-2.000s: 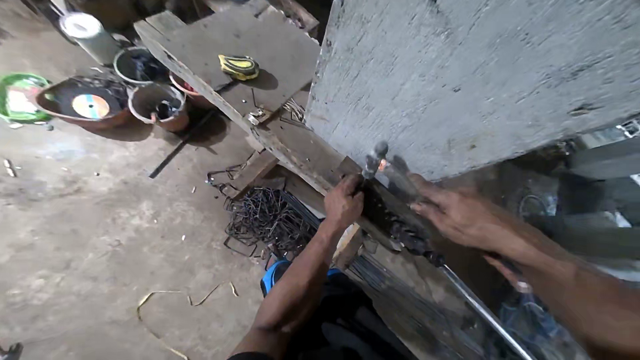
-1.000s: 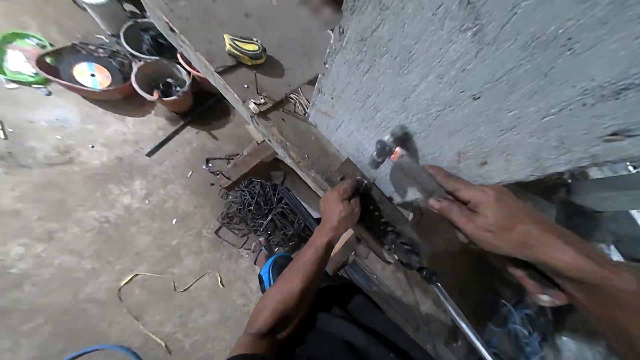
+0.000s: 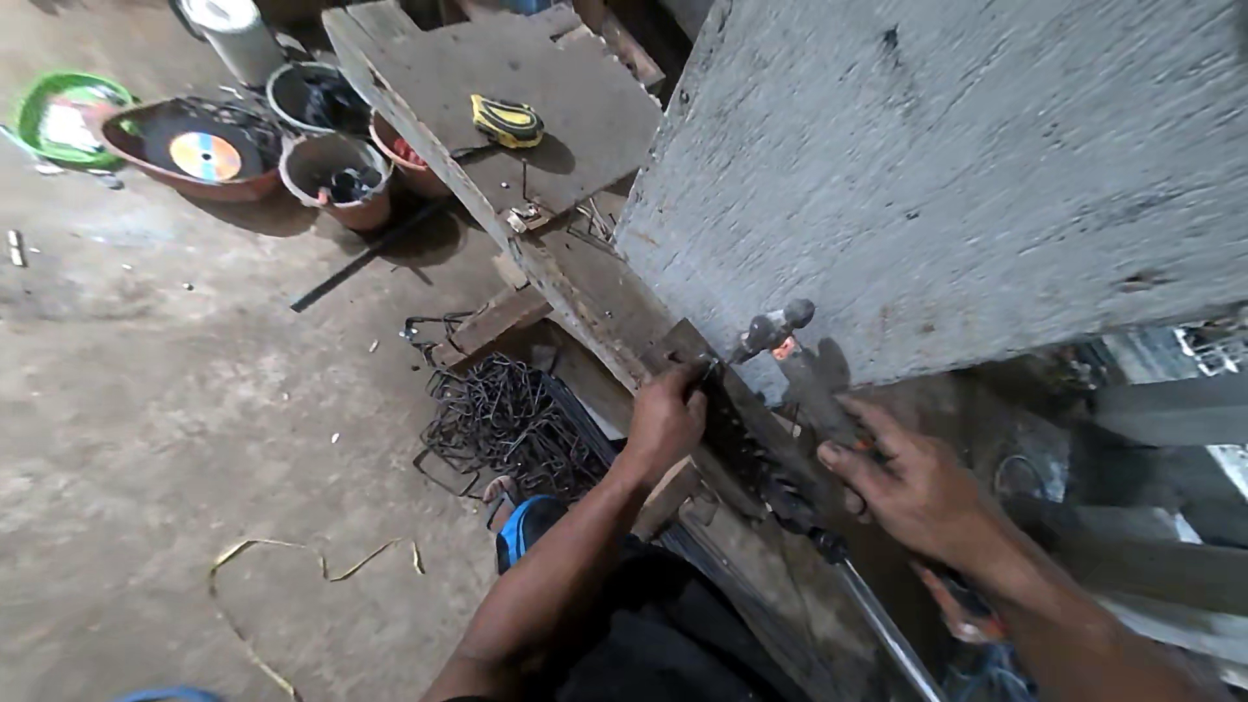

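Observation:
My right hand (image 3: 897, 478) is closed round the handle of a ball-peen hammer (image 3: 775, 331), whose head is raised just beside my left fingers, near the gray wall. My left hand (image 3: 671, 414) pinches something small at the upper end of a dark metal fixture (image 3: 736, 424) on the wooden bench; the fingers hide most of that piece. A long metal rod (image 3: 882, 624) runs from the fixture's lower end toward the bottom of the view. Below the bench edge lies a tangled heap of bent metal rods (image 3: 517, 424).
A yellow and black tape measure (image 3: 508, 122) lies on the wooden bench (image 3: 575, 88). A rough gray wall (image 3: 926, 185) rises at the right. Buckets (image 3: 341, 180), a basin with a disc (image 3: 190, 146) and a green basin (image 3: 68, 117) stand on the floor at upper left.
The hammer head has shifted between frames, blurred one second ago and sharper now. My left hand stays at the fixture's upper end.

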